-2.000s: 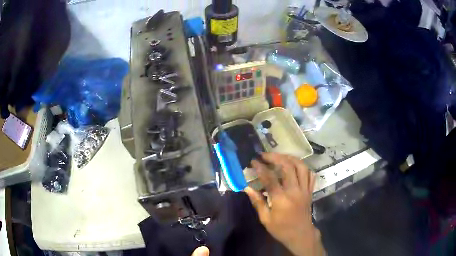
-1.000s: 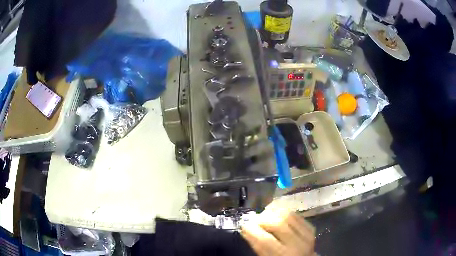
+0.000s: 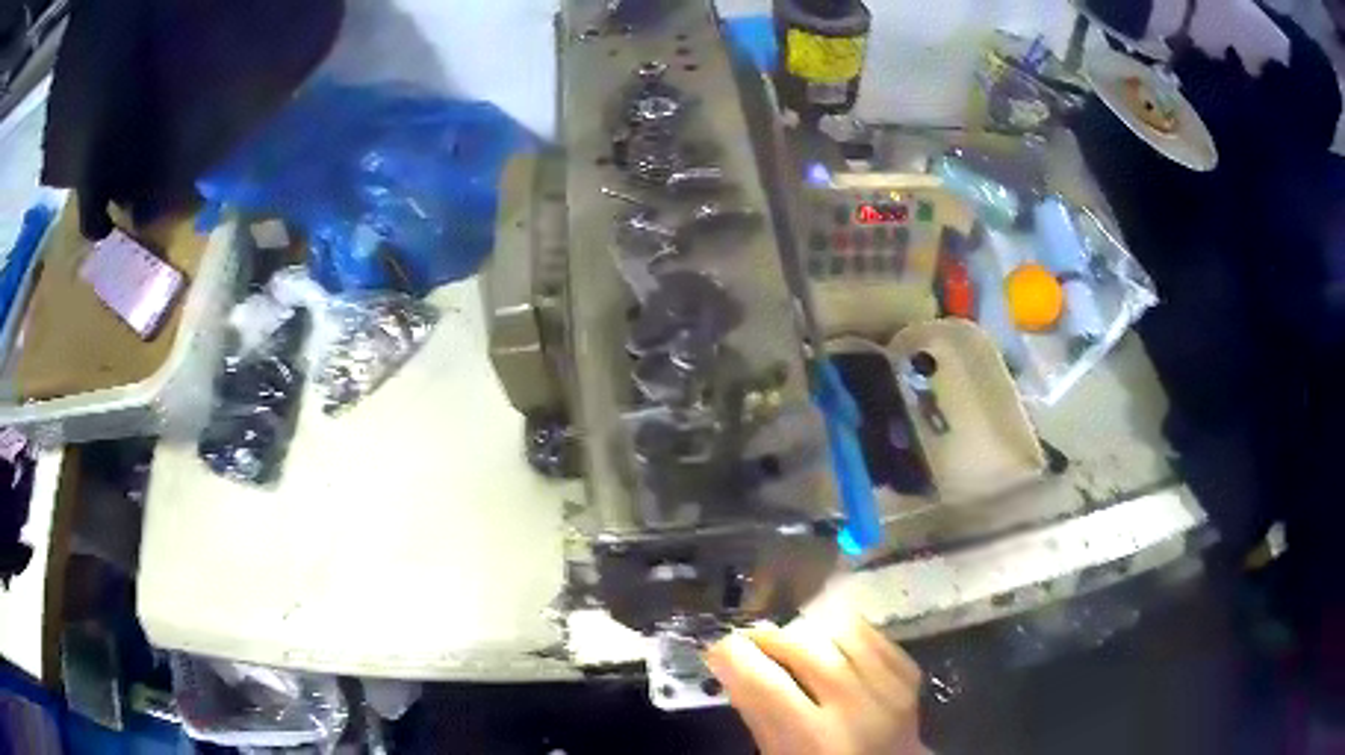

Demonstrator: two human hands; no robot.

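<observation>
My right hand [image 3: 826, 686] is at the bottom centre, its fingertips touching or just beside the shiny clamp area [image 3: 686, 664] at the near end of the grey-beige machine head [image 3: 679, 325]. The fingers are bunched; whether they hold a small part is too blurred to tell. Dark cloth [image 3: 516, 720] shows low at the bottom edge, left of the clamp. The cream parts tray [image 3: 985, 421] stands right of the head, its left side filled with dark pieces. A blue strip [image 3: 847, 460] runs along the head's right side. My left hand is not in view.
A control panel [image 3: 876, 244] and a clear bag with an orange round item [image 3: 1034, 298] stand behind the tray. A black bottle [image 3: 822, 59] is at the back. Left are bags of small parts [image 3: 369, 347], a blue plastic bag [image 3: 391, 199] and a phone [image 3: 133, 283] on a basket's cardboard.
My right hand has gone from the parts tray to the clamp area and stays there. The left fingertip at the bottom edge is gone. The dark cloth at the clamp has dropped lower. The view has shifted.
</observation>
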